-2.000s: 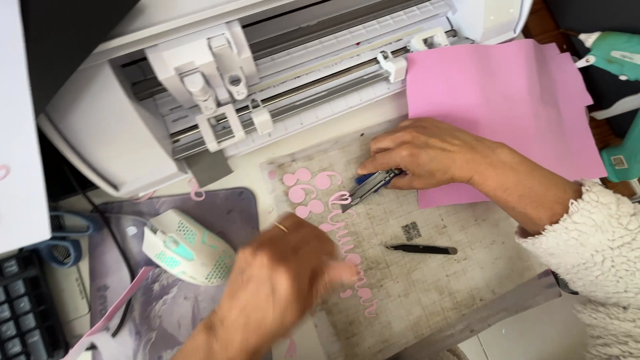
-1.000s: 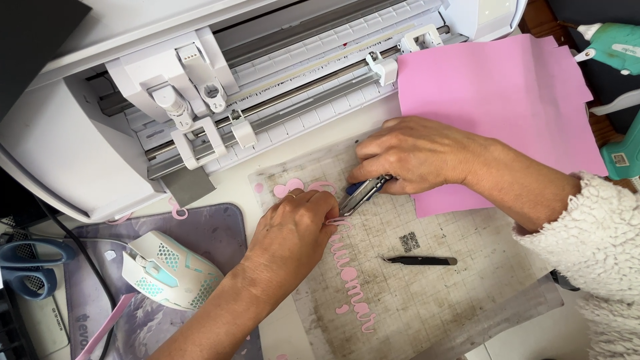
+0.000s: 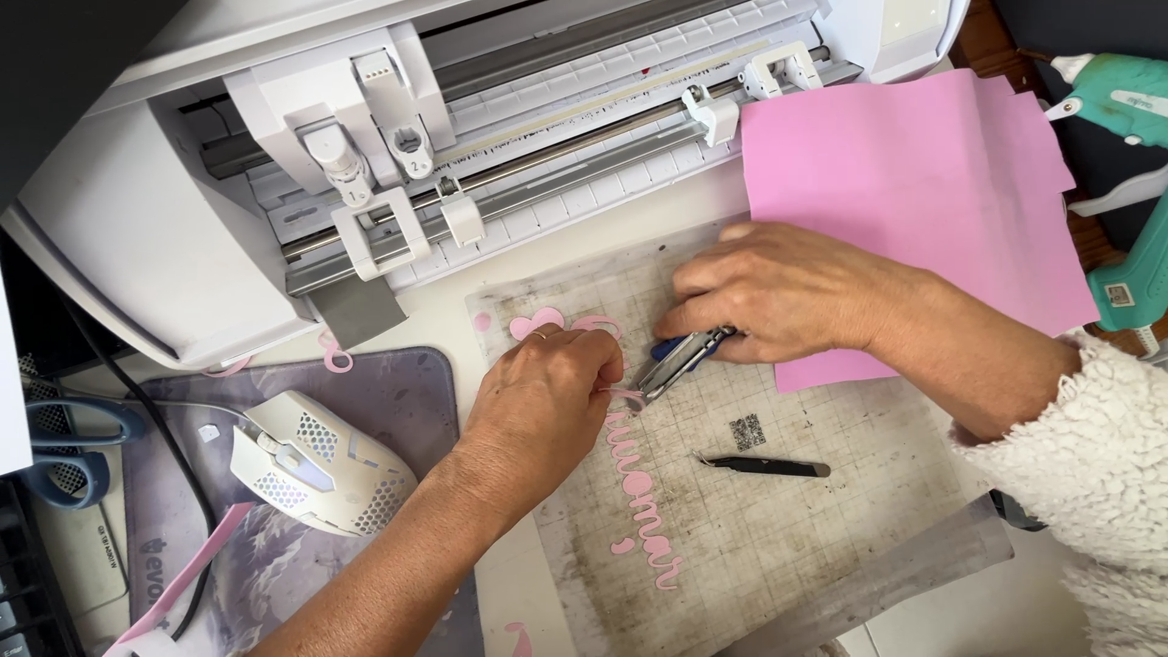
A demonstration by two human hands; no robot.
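Observation:
My left hand (image 3: 547, 392) pinches the upper part of the pink cut-out lettering (image 3: 643, 511), whose lower letters lie on a worn, gridded cutting mat (image 3: 876, 502). Closed around a metal multi-tool or folding knife with blue parts (image 3: 680, 363) is my right hand (image 3: 766, 292); the tool's tip meets the pink strip beside my left fingertips. What exactly the tip does there is too small to tell. Black curved-tip tweezers (image 3: 766, 466) lie on the mat below my right hand. More pink cut-out shapes (image 3: 538, 322) sit just above my left hand.
A white cutting machine (image 3: 164, 237) stands along the back. Pink sheets (image 3: 894, 201) overlap the mat at the right. At left are a white mouse (image 3: 319, 465) on a purple mouse pad (image 3: 429, 401), blue-handled scissors (image 3: 78, 452) and a keyboard (image 3: 23, 566). Teal glue guns (image 3: 1127, 96) lie far right.
My left hand has moved up from over the lower lettering to the tool's tip and now holds the pink strip. My right hand keeps the tool in about the same place.

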